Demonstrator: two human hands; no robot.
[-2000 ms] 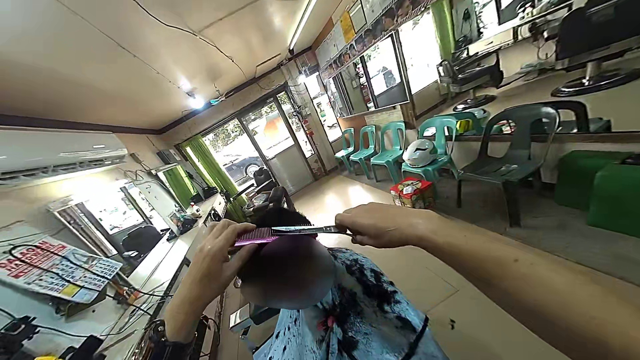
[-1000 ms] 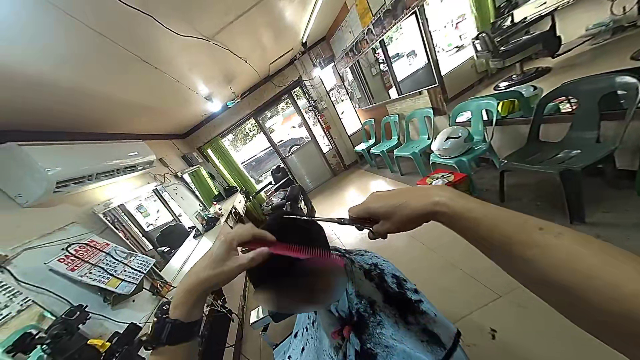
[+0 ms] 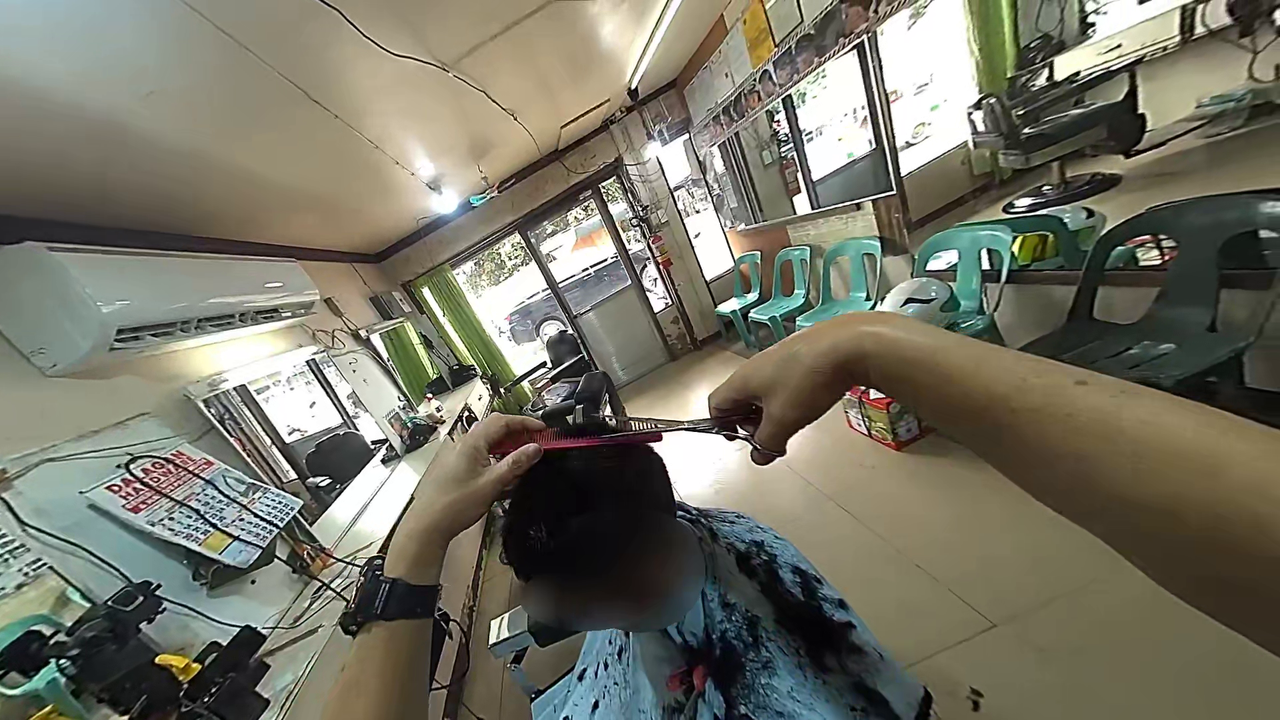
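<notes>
My left hand (image 3: 475,475) holds a red comb (image 3: 600,438) by its left end, the comb lying level along the top of a seated person's dark hair (image 3: 590,500). My right hand (image 3: 790,385) grips the handles of metal hair scissors (image 3: 685,425), which look like thinning shears. Their blades point left and lie along the comb's right part, just over the hair; how far they are apart cannot be told. A light blue cape with black blotches (image 3: 780,600), strewn with what look like hair clippings, covers the person's shoulders. A black watch sits on my left wrist.
A counter (image 3: 350,510) with cables and black devices (image 3: 130,640) runs along the left. Green plastic chairs (image 3: 850,275), a white helmet (image 3: 915,298) and a red box (image 3: 880,418) are at the right. A dark plastic chair (image 3: 1170,290) stands nearer. An armrest (image 3: 510,632) shows beside the cape.
The comb, tilted across the side of the hair a second ago, now lies level at the top of the head. The scissors have moved with it and lie along the comb.
</notes>
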